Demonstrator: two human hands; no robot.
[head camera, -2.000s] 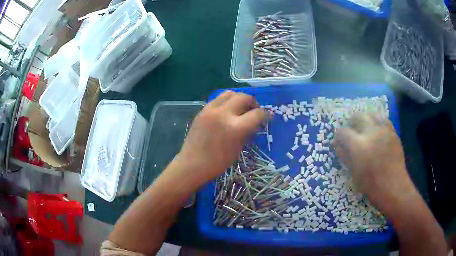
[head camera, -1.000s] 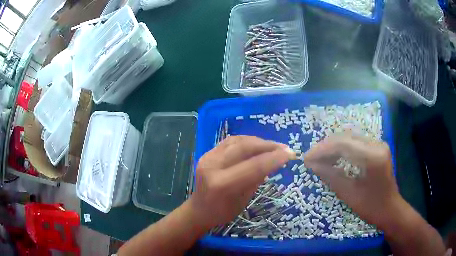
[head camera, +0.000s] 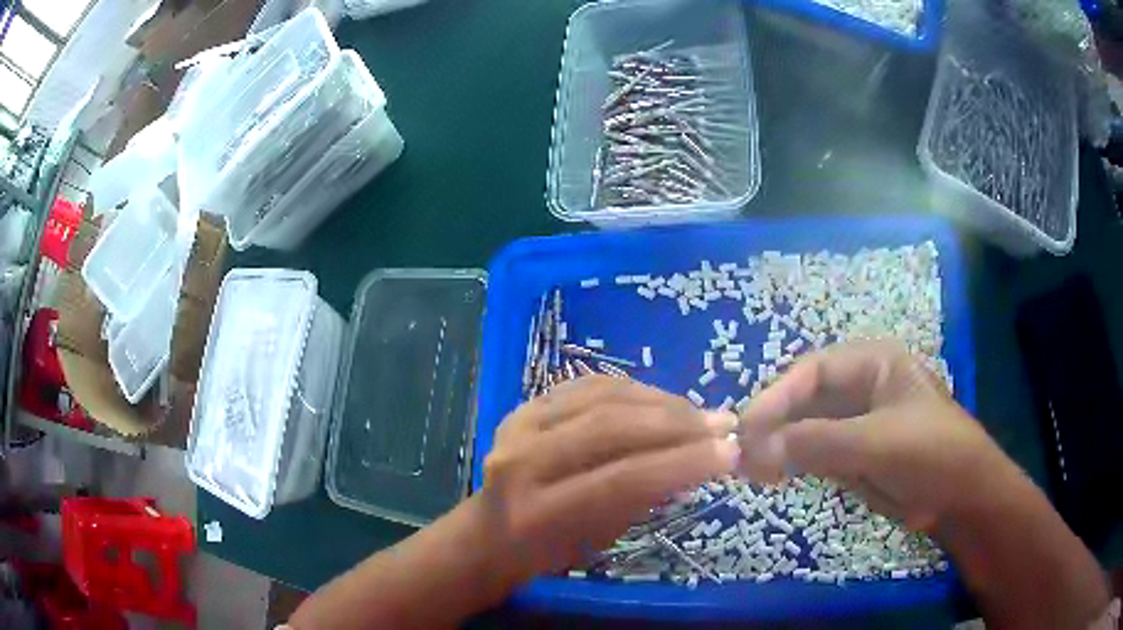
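My left hand and my right hand meet fingertip to fingertip over the middle of the blue parts tray. The fingers of both are pinched. A small pale spot shows between the tips; I cannot tell whether it is a sleeve or a nail, and any pin is hidden. Metal pins lie partly under my left hand. Finished pieces or pins stand out at the tray's upper left. White sleeves are heaped over its right side and spread below my hands.
An open clear box behind the tray holds finished pieces. A tub of grey metal parts and another blue tray are at upper right. A clear lid, closed box, stacked boxes and carton are left. A black oblong is right.
My hands came together from opposite sides of the tray, then moved slightly lower, with fingertips still meeting. More of the pieces at the tray's upper left shows now.
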